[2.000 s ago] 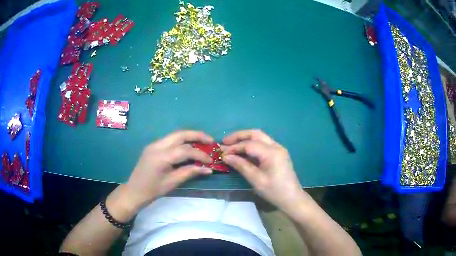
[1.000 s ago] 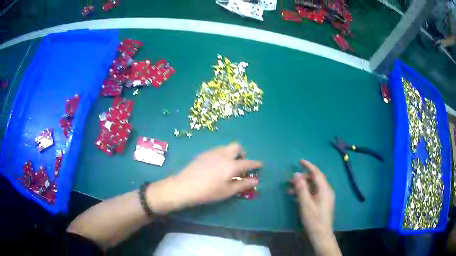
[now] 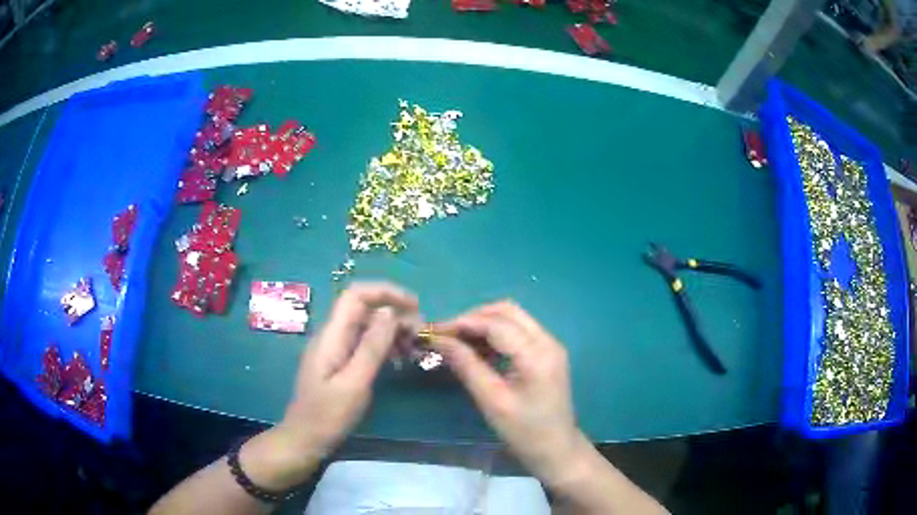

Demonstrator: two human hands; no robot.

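My left hand [image 3: 347,362] and my right hand [image 3: 515,372] are close together over the near edge of the green table. My right thumb and finger pinch a small yellow component [image 3: 426,333]. My left fingertips are close beside it, blurred; whether they grip anything cannot be told. A small silver-and-red piece [image 3: 430,360] shows just below the fingertips, mostly hidden by my hands. A heap of yellow-silver components [image 3: 420,181] lies on the table beyond my hands. A single red board with a pale, glaring face [image 3: 280,306] lies left of my left hand.
Overlapping red boards [image 3: 209,264] lie beside the left blue bin [image 3: 101,201], which holds some red boards. Open black-handled pliers [image 3: 686,292] lie at right. The right blue bin [image 3: 797,292] is full of components. A pale rail [image 3: 503,56] crosses beyond, with red boards past it.
My right hand has moved left to meet my left hand, and now pinches a small component. My left hand has drawn back from over the red board. The camera view has shifted slightly.
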